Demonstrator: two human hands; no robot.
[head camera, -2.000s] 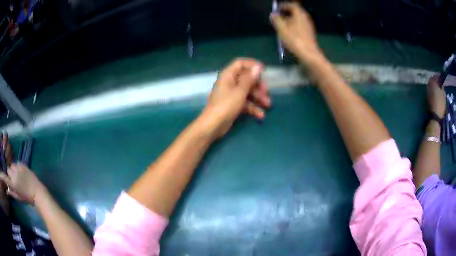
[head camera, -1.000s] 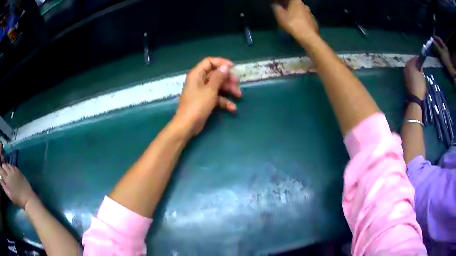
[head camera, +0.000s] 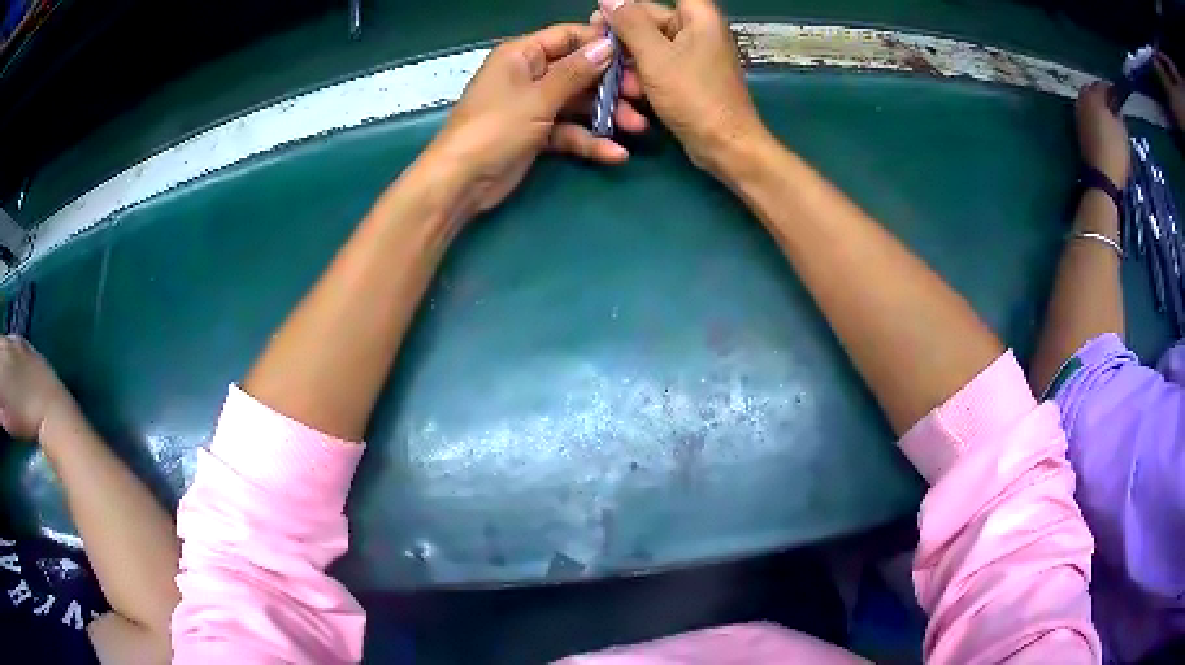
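A slim dark pen is held upright between my two hands, near the top centre, just on my side of the white rail. My left hand has its thumb and fingers around the pen's lower part. My right hand pinches the pen's upper end from the right. The fingers hide much of the upper part, so I cannot tell whether a cap or tip is on it.
The worn white rail runs between the green worktable and the dark green belt. A loose pen lies on the belt. A neighbour in purple sits right beside several pens. Another person's arm is at left.
My right hand has come back from over the belt to meet my left hand, and the pen now shows between them. The view has tilted down, showing the table's front edge.
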